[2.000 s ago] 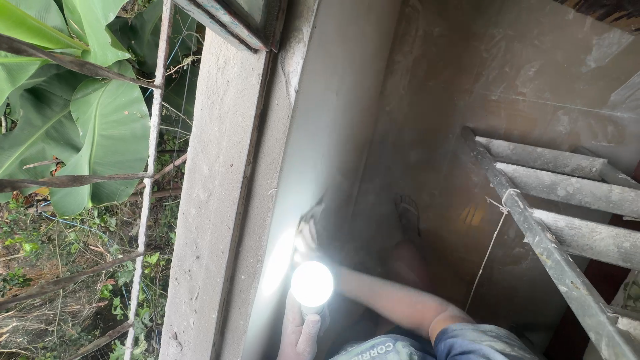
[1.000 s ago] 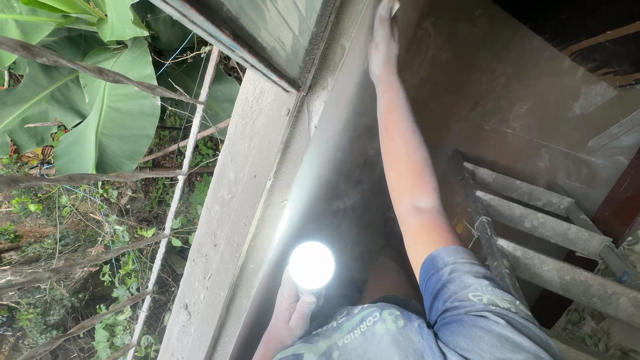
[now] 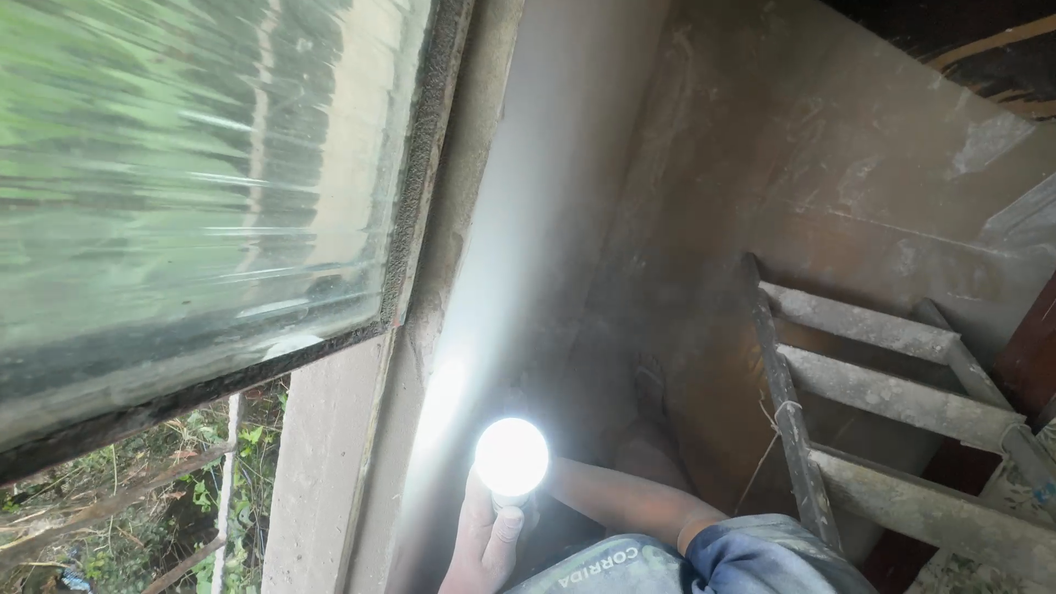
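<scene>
My left hand (image 3: 488,536) grips the base of a lit light bulb (image 3: 511,458) at the bottom centre. The bulb glares white and throws a bright patch on the smooth wall (image 3: 528,206) beside the window opening. My right forearm reaches in from the lower right and passes behind the bulb. The right hand itself is hidden by the bulb and its glare, so what it holds or touches does not show.
A glazed window pane (image 3: 206,181) in a dark frame fills the upper left, above a concrete sill (image 3: 322,462). A dusty stepladder (image 3: 891,396) stands at the right. Below me, a foot in a sandal (image 3: 650,384) is on the floor. Plants and bars are outside.
My right arm, stretched up along the wall one second ago, is now down behind the bulb. The left hand still holds the bulb. The view has shifted, with more window pane in it.
</scene>
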